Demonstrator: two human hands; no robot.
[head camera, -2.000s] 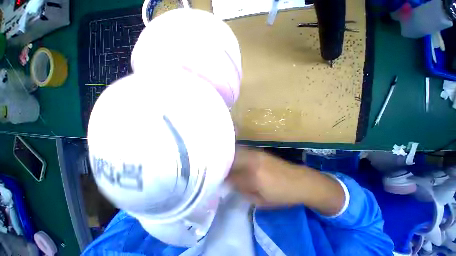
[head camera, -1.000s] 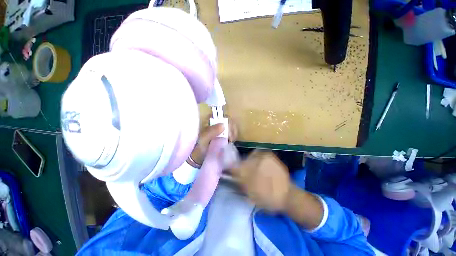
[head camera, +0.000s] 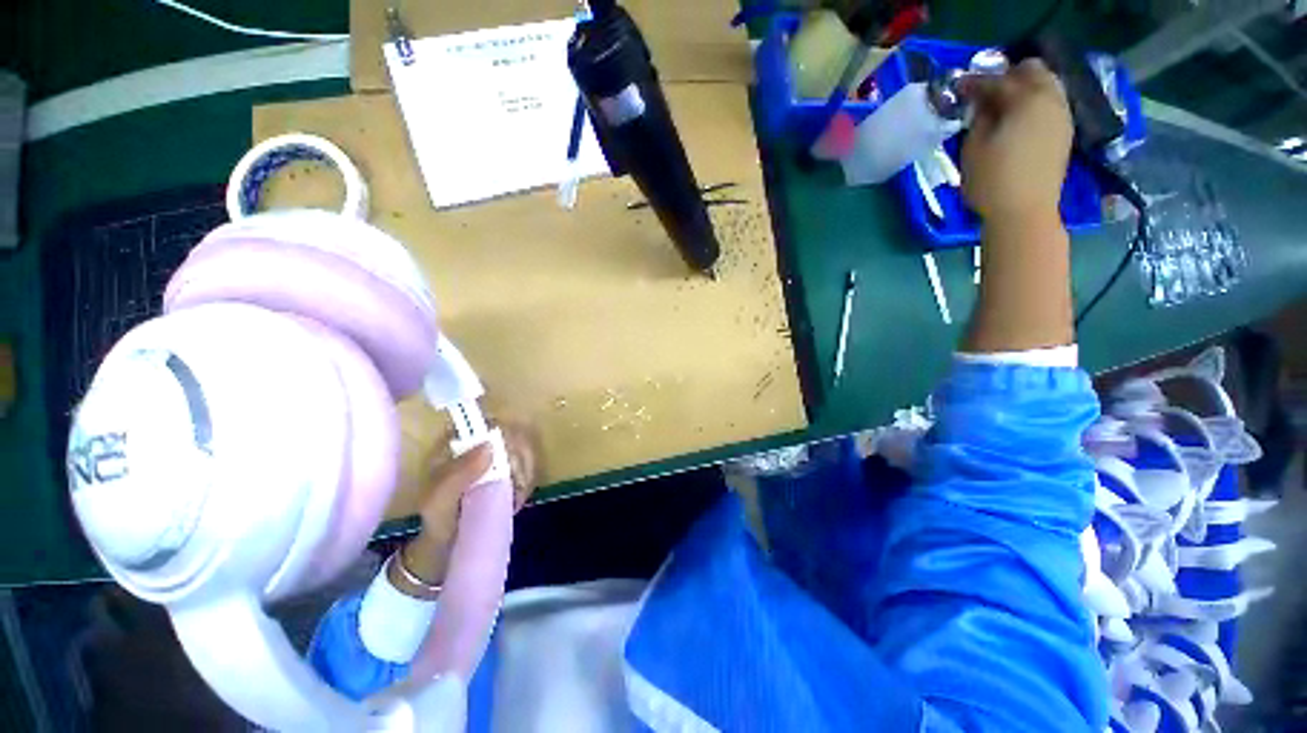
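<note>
The white headphones (head camera: 215, 444) with pale-pink ear cushions and a pink headband pad (head camera: 466, 587) are held up at the left, over the board's front edge. My left hand (head camera: 480, 473) grips the band at the slider joint, its fingers partly hidden behind the band. My right hand (head camera: 1015, 136) is stretched out to the blue tray, its fingers at the metal top of the translucent solvent bottle (head camera: 903, 132). Whether a cloth is in those fingers cannot be told.
An electric screwdriver (head camera: 645, 143) hangs over the tan board (head camera: 616, 329), beside a printed sheet (head camera: 495, 108) and a white tape roll (head camera: 294, 172). Pale crumbs (head camera: 624, 408) lie near the board's front edge. A slim silver tool (head camera: 846, 327) lies right. White headphones (head camera: 1175, 530) are piled at the right.
My right hand has moved from the headband to the bottle in the blue tray. The view has turned right. The headphones are still in my left hand.
</note>
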